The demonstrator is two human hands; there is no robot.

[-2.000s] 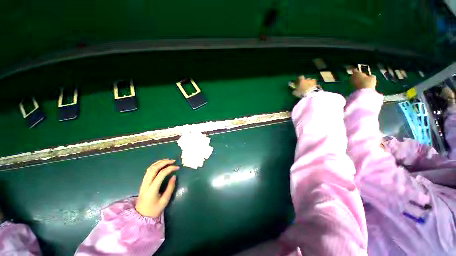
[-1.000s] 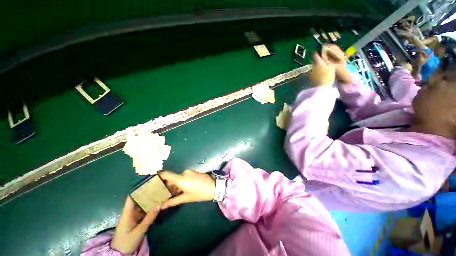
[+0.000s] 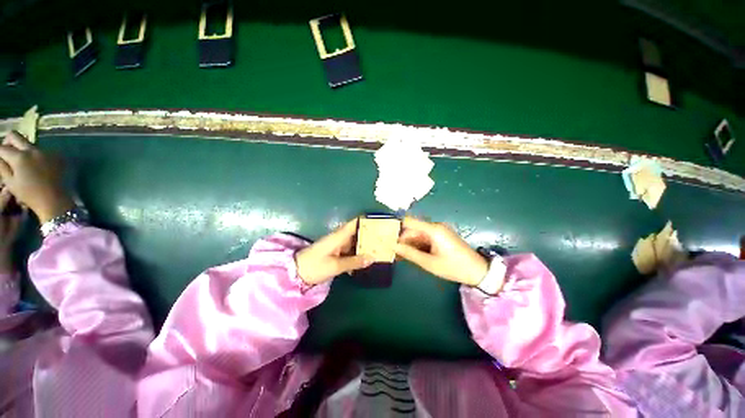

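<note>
A dark housing [image 3: 376, 274] with a pale square sheet [image 3: 378, 237] over its upper end is held between both my hands, above the bench in front of me. My left hand [image 3: 332, 255] grips its left edge. My right hand [image 3: 431, 247] grips its right edge, with fingers at the sheet's side. No window hole shows under the sheet. A pile of loose white square sheets [image 3: 402, 173] lies just beyond the housing, against the edge strip.
The worn edge strip [image 3: 245, 126] runs between bench and green belt [image 3: 490, 82]. Framed housings [image 3: 336, 51] lie on the belt, with a sheet-covered one [image 3: 656, 85] at right. Neighbours' arms [image 3: 86, 265] are at both sides. Tan sheets [image 3: 656, 247] lie at right.
My hands came together from apart and now hold the housing, which is more upright and central than one second ago. The view has turned left, and the right neighbour is mostly out of view.
</note>
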